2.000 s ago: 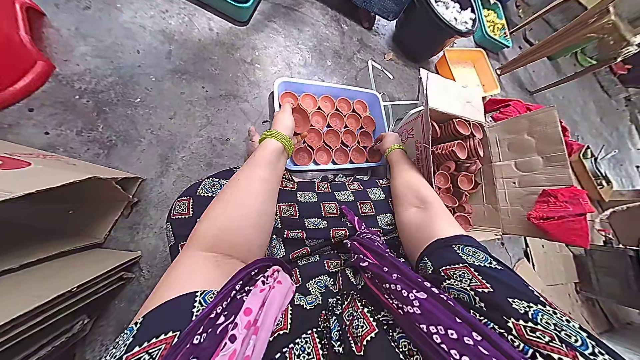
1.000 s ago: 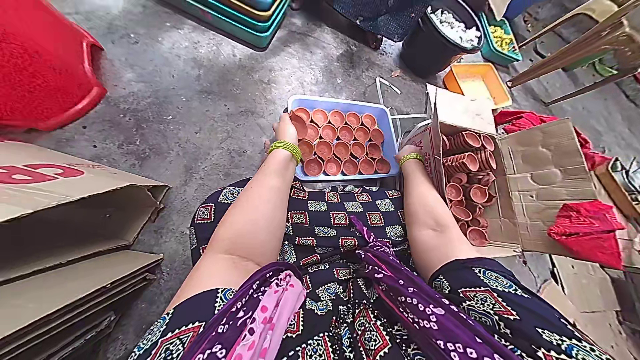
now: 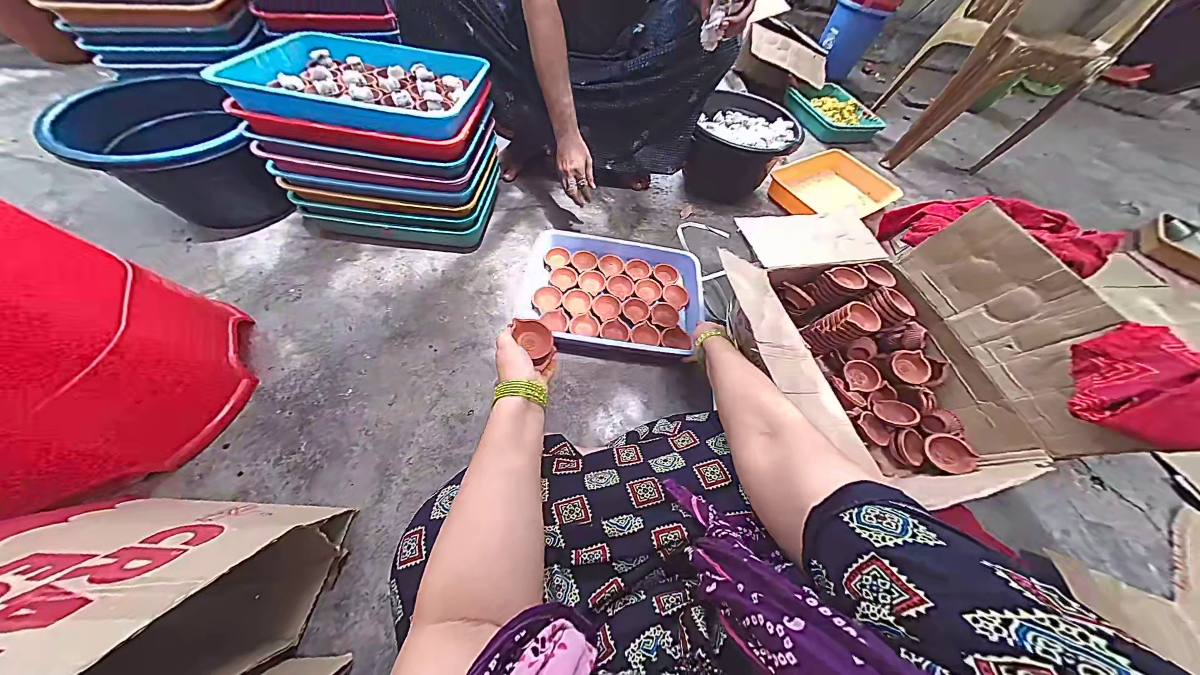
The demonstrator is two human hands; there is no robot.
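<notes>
A pale blue plastic tray (image 3: pixel 626 355) lies on the concrete floor, filled with rows of small clay lamps (image 3: pixel 607 307). My left hand (image 3: pixel 521 364) holds a short stack of clay lamps (image 3: pixel 532 339) just left of the tray's near corner. At the tray's near right corner is my right hand (image 3: pixel 709 336), touching its rim; the fingers are partly hidden. To the right stands an open cardboard box (image 3: pixel 802 375) holding many more clay lamps (image 3: pixel 893 412), some nested in stacks, others loose.
Beyond the tray a person (image 3: pixel 574 164) crouches, one hand low. Stacked plastic trays (image 3: pixel 375 202) and a dark tub (image 3: pixel 159 150) stand back left. A black bucket (image 3: pixel 741 150) holds white material beside an orange tray (image 3: pixel 830 184). A red tub (image 3: pixel 112 356) and cardboard box (image 3: pixel 169 581) lie left.
The tray has moved away from my lap toward the crouching person. My left hand with the clay lamps has come off the tray to its left side. The view has tilted up.
</notes>
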